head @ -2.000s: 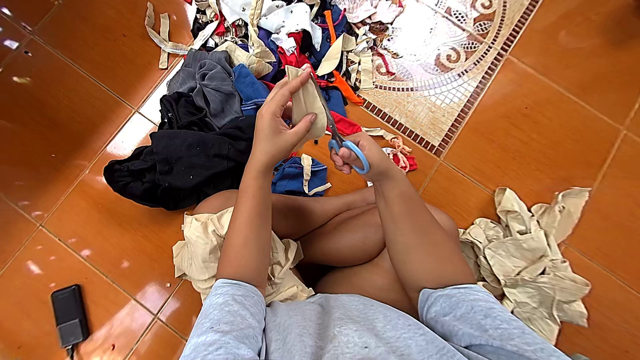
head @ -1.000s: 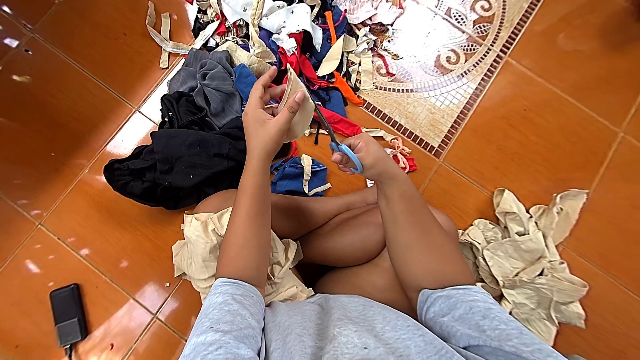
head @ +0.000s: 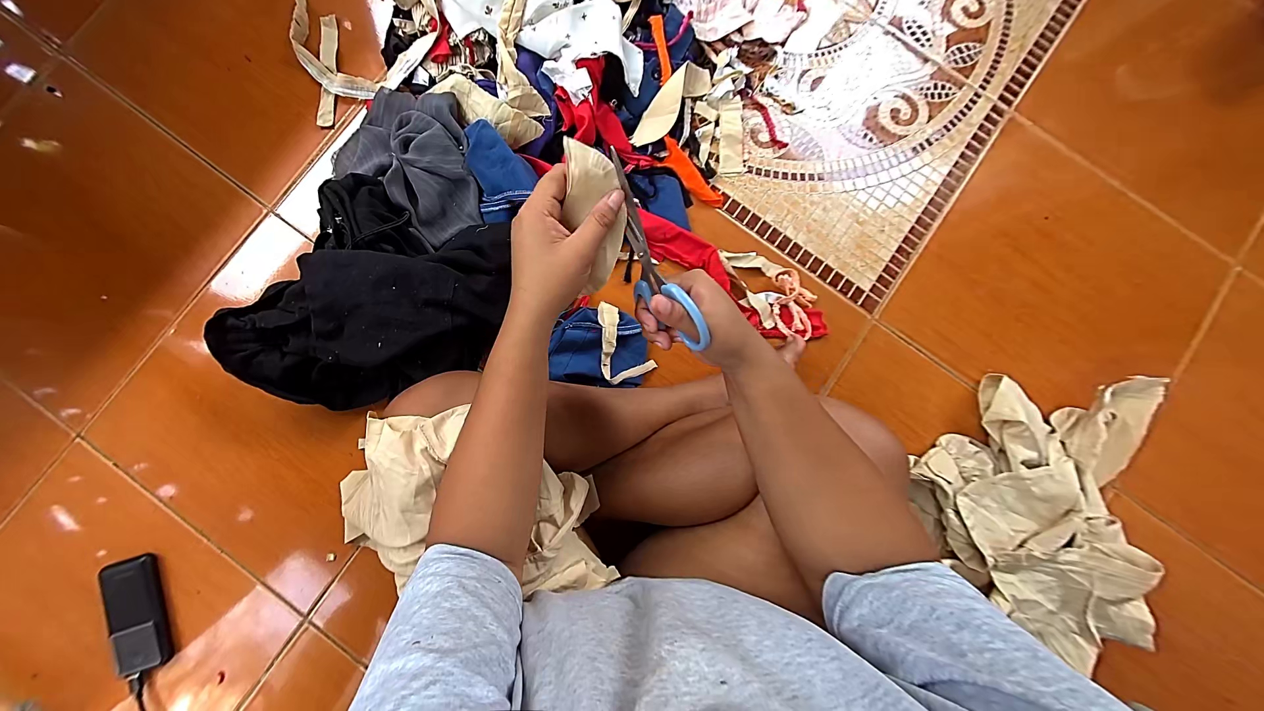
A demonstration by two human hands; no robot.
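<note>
My left hand [head: 555, 242] pinches a folded piece of cream cloth [head: 591, 188] between thumb and fingers, and holds it up over the near edge of a heap of fabric scraps. In my right hand [head: 699, 314] are scissors [head: 644, 259] with light blue handles, fingers through the loops. The blades point up and away from me, along the right edge of the cloth; whether they touch it I cannot tell. Cream cloth [head: 405, 484] lies over my lap at the left, and a crumpled cream cloth [head: 1037, 523] rests on the floor at the right.
Black cloth [head: 365, 316] and grey cloth [head: 410, 163] lie left of my hands. Beyond them spreads the heap of mixed scraps [head: 583, 39]. A blue scrap [head: 583, 348] and a red strip [head: 681, 242] are near my hands. A black device with a cable [head: 135, 612] sits at lower left.
The cream cloth piece and the fingers of my left hand have shifted and turned a little. My right hand still holds the scissors beside the cloth.
</note>
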